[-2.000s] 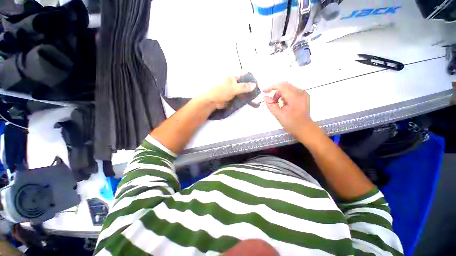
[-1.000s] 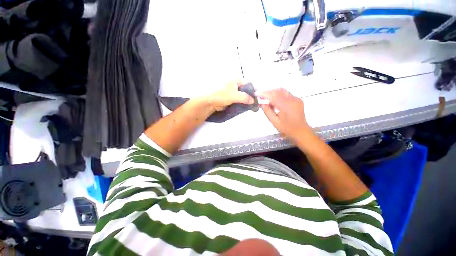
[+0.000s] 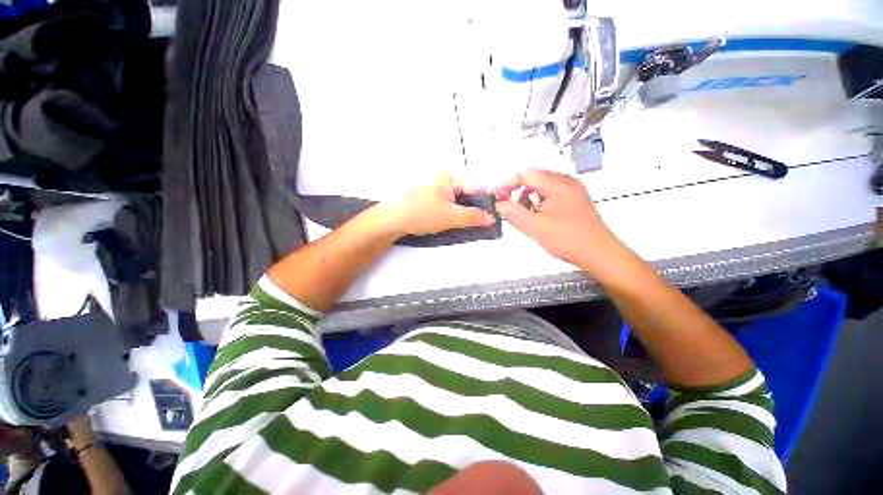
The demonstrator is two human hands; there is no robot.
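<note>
A dark grey fabric strip (image 3: pixel 453 235) lies flat on the white table in front of me, its right end between my hands. My left hand (image 3: pixel 436 209) holds that end, thumb on top. My right hand (image 3: pixel 552 213) pinches the end's edge with thumb and index finger; the fingertips are blurred by glare. The strip runs left under my left wrist towards a stack of grey strips (image 3: pixel 221 164). The white sewing machine (image 3: pixel 765 82) stands beyond my hands, its presser foot and needle area (image 3: pixel 571 131) above and right of the strip end.
Black thread snips (image 3: pixel 742 159) lie right of the needle area. A ruler (image 3: pixel 678 271) runs along the table's front edge. A blue bin (image 3: pixel 789 338) is below right. Dark fabric heaps (image 3: pixel 68 106) lie far left. Another person's arm (image 3: pixel 97 459) shows at lower left, by a grey machine part (image 3: pixel 63 372).
The strip end has turned from slanted to nearly level, and both hands stay at it. The view has shifted slightly. Another person's arm has come into view at lower left.
</note>
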